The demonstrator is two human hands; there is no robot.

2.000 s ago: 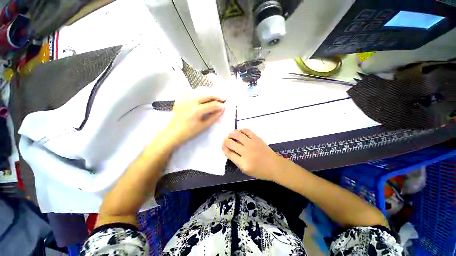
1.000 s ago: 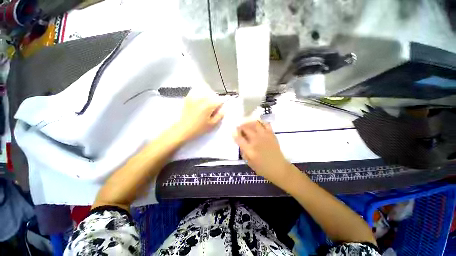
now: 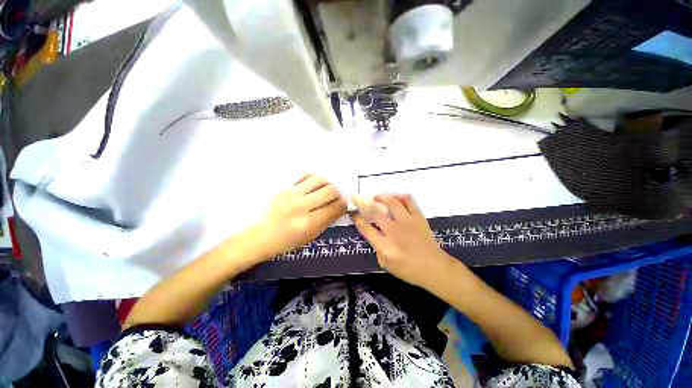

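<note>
A large white-backed garment panel [image 3: 190, 167] lies over the left of the machine table, with a dark edge strip and a small brown patch showing. My left hand [image 3: 307, 211] and my right hand [image 3: 391, 223] meet at the panel's right edge, near the table front. Their fingertips pinch the cloth edge together; the exact spot between them is partly hidden. The needle and presser foot area [image 3: 382, 125] of the sewing machine [image 3: 516, 38] is just behind my hands, with no fingers at it.
A dark ragged scrap [image 3: 607, 163] lies at the right. A yellow-green tape roll [image 3: 501, 100] and thin sticks are behind it. The ruler-marked edge [image 3: 531, 233] runs along the front. Blue baskets [image 3: 565, 292] stand below.
My left hand has moved right and toward the table front, to meet my right hand. The cloth edge has drawn back from the table front. The head view has shifted too.
</note>
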